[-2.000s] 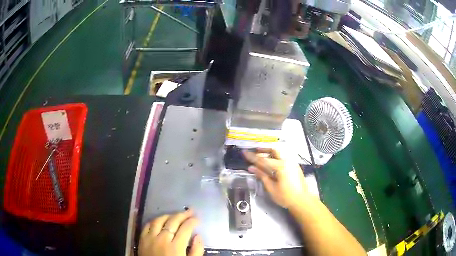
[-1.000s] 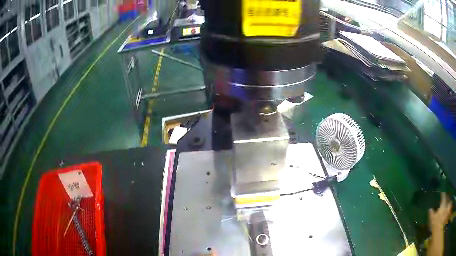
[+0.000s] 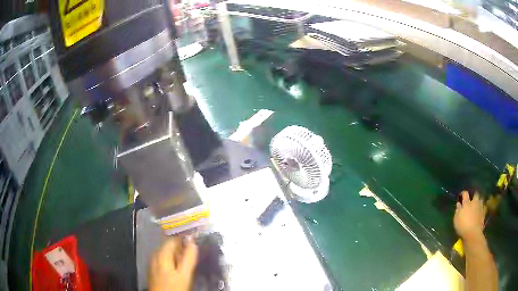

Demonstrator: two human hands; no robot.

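The silver welding horn [image 3: 162, 176], with a yellow-orange band at its lower edge, stands over the fixture area. My left hand [image 3: 173, 264] is just below the band, fingers pointing up; whether it holds anything is hidden by blur. A dark blurred shape, perhaps the clamp bar [image 3: 209, 261], lies right of it. A small black adapter [image 3: 271, 211] lies on the bright base plate [image 3: 261, 250], right of the horn. My right hand [image 3: 470, 217] is far right over the green belt, with a small dark blurred thing at its fingertips; a grip is unclear.
A white desk fan [image 3: 301, 162] stands beside the plate. The red basket [image 3: 62, 267] is at lower left. A cream sheet [image 3: 434, 275] lies at lower right, with hazard tape [image 3: 504, 177] at the far right. The black press head [image 3: 128, 34] fills the upper left. Stacked sheets [image 3: 355, 40] lie at the back.
The view has turned right. My left hand has come into view below the horn. My right hand remains over the belt, its fingers now closer together. The adapter still lies right of the horn.
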